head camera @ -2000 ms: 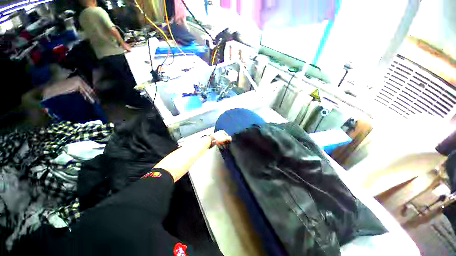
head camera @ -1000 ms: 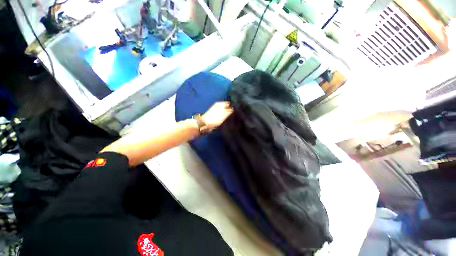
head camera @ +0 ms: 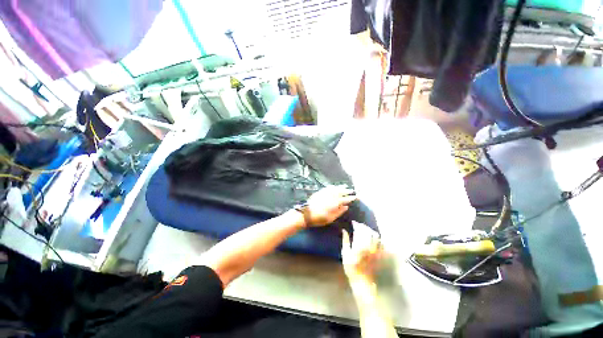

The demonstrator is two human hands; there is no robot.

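Observation:
A black garment (head camera: 251, 168) with a shiny, creased surface lies over the dark blue padded board (head camera: 198, 221) on the white table. My left hand (head camera: 327, 206) is at the garment's near right end, its fingers on the black cloth at the edge. My right hand (head camera: 360, 247) is just below and to the right, fingertips up against the same end of the cloth. The fingertips are partly blurred, so how firmly the right hand holds cannot be told. A steam iron (head camera: 456, 261) with a yellowish handle rests at the table's right edge, touched by neither hand.
A hose (head camera: 506, 191) and cables run from the iron to the right. Dark clothes (head camera: 423, 46) hang at the back. A sewing station with a blue surface (head camera: 122, 204) stands at left. Another blue padded board (head camera: 542, 92) is at the far right.
The view has swung right, bringing the iron and hanging clothes in. My left hand has moved from the board's rounded end to the garment's right end. My right hand has come into view.

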